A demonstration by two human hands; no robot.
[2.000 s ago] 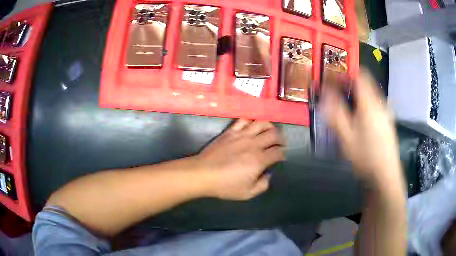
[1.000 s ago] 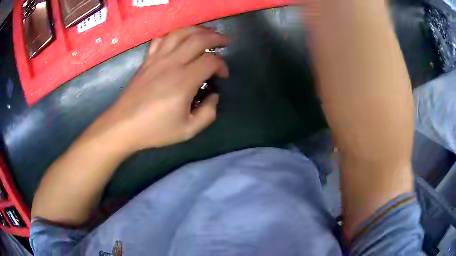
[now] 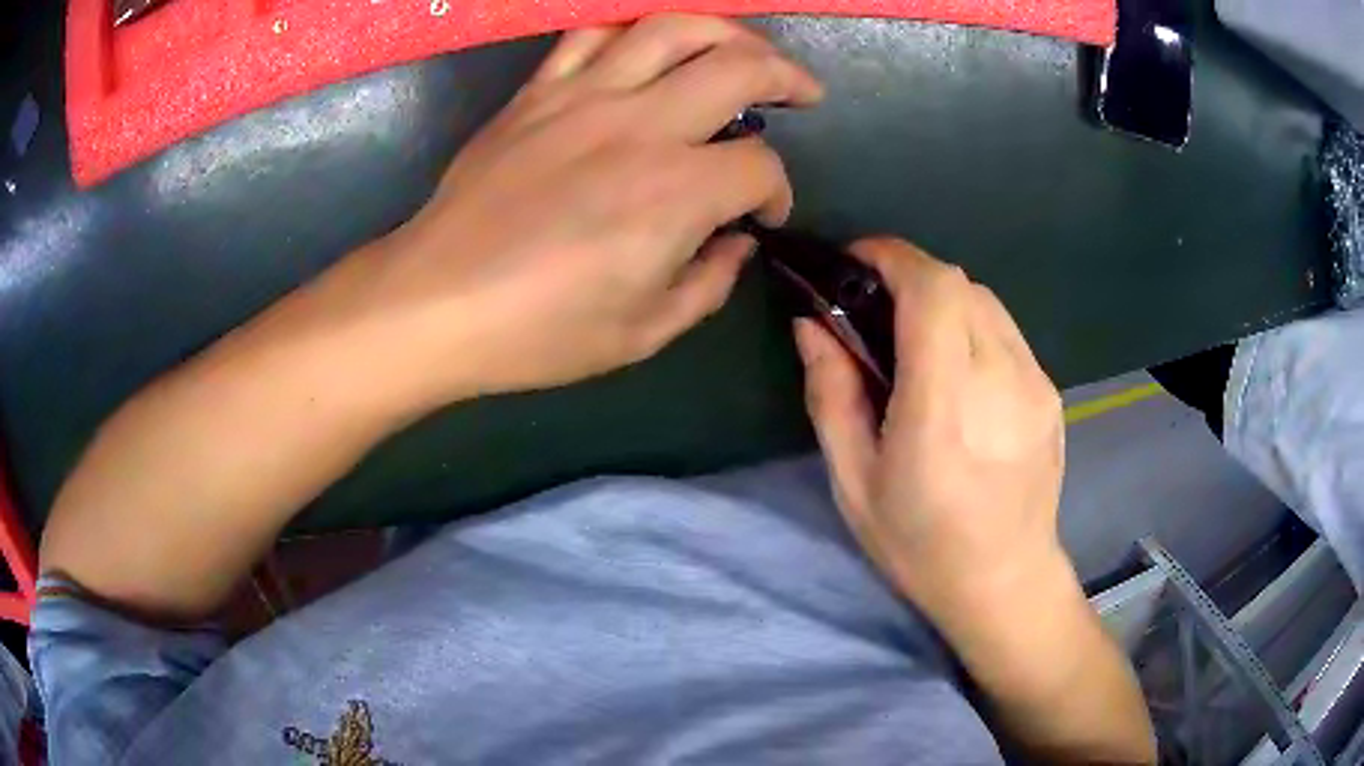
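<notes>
My right hand (image 3: pixel 950 404) holds a dark, glossy phone (image 3: pixel 830 292) between thumb and fingers, tilted, its far end pointing at my left hand. My left hand (image 3: pixel 613 210) is palm down over the mat with its fingers curled. Small dark bits (image 3: pixel 741 126) show between its fingers; they are mostly hidden, and their number cannot be told. The left thumb and fingertips are close to the phone's end; whether they touch it is unclear.
A red foam tray (image 3: pixel 598 18) runs along the far side. Another dark phone (image 3: pixel 1147 75) lies at the far right beside the tray on the green mat (image 3: pixel 1017 180). Clear crinkled plastic (image 3: pixel 1346 195) is at the right edge. Another person's sleeve (image 3: pixel 1309 404) is at right.
My right hand has come back from the far side and now holds a dark phone beside my left hand. The view has shifted, so the tray sits higher and mostly out of frame.
</notes>
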